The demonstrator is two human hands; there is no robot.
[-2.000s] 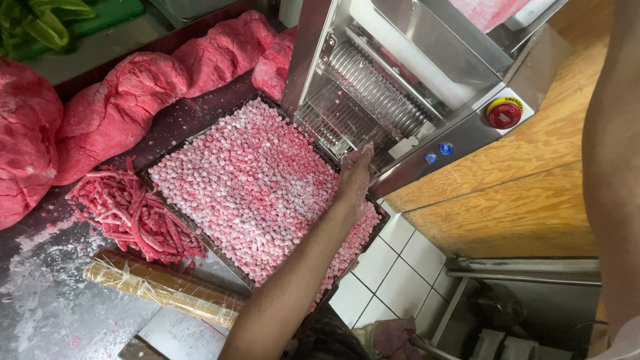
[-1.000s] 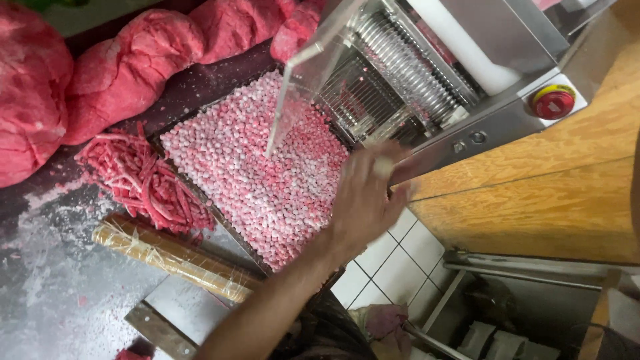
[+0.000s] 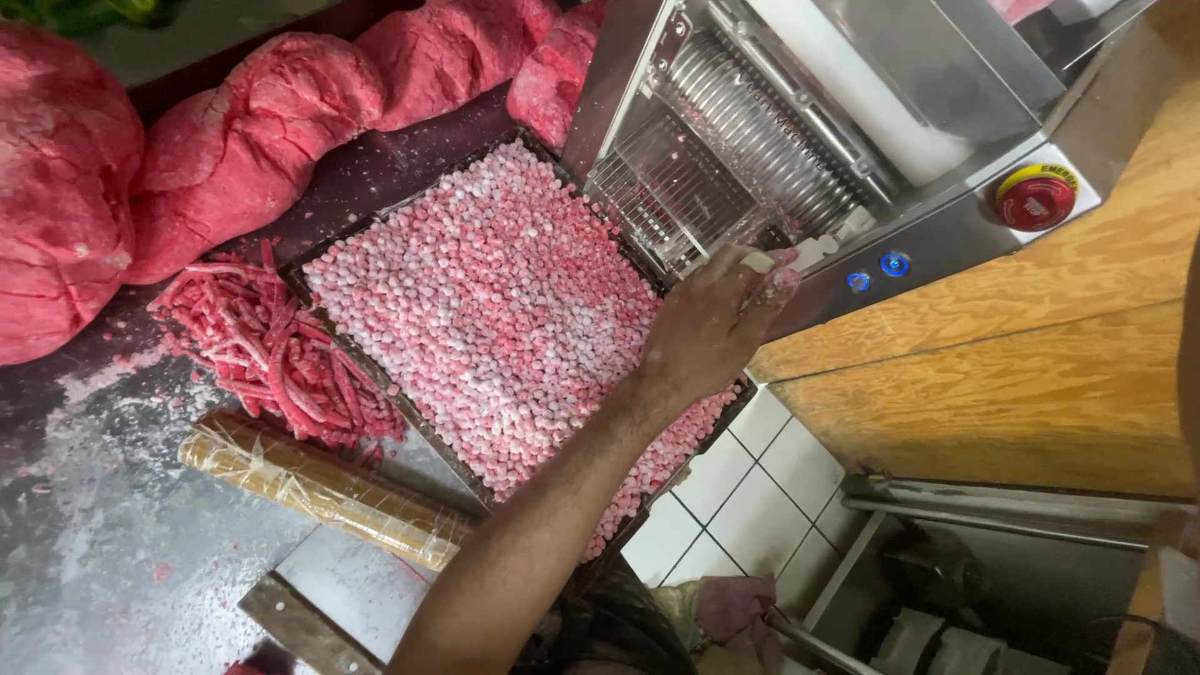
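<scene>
My left hand [image 3: 717, 323] reaches over the right side of a dark tray [image 3: 410, 412] heaped with small pink, flour-dusted dough pieces [image 3: 487, 309]. Its fingers are bent beside a white fitting [image 3: 814, 251] at the lower edge of a steel dough-cutting machine [image 3: 937, 230]; whether they grip anything is unclear. Behind a clear cover, the machine shows ridged metal rollers [image 3: 769, 131] and a wire grid [image 3: 670, 187]. My right hand is out of view. Left of the tray lie cut pink dough strips [image 3: 281, 356].
Large pink dough masses [image 3: 253, 141] lie along the back left. A plastic-wrapped roll [image 3: 328, 487] and a metal scraper-like strip [image 3: 305, 623] rest on the floury metal table [image 3: 103, 525]. The machine has a red emergency button [image 3: 1036, 202]. Wooden panel [image 3: 984, 384] and white tiles [image 3: 750, 506] are at right.
The machine's clear cover, tilted outward one second ago, now lies over the rollers. Its two buttons, unlit then, glow blue. My left hand has moved up against the machine's edge.
</scene>
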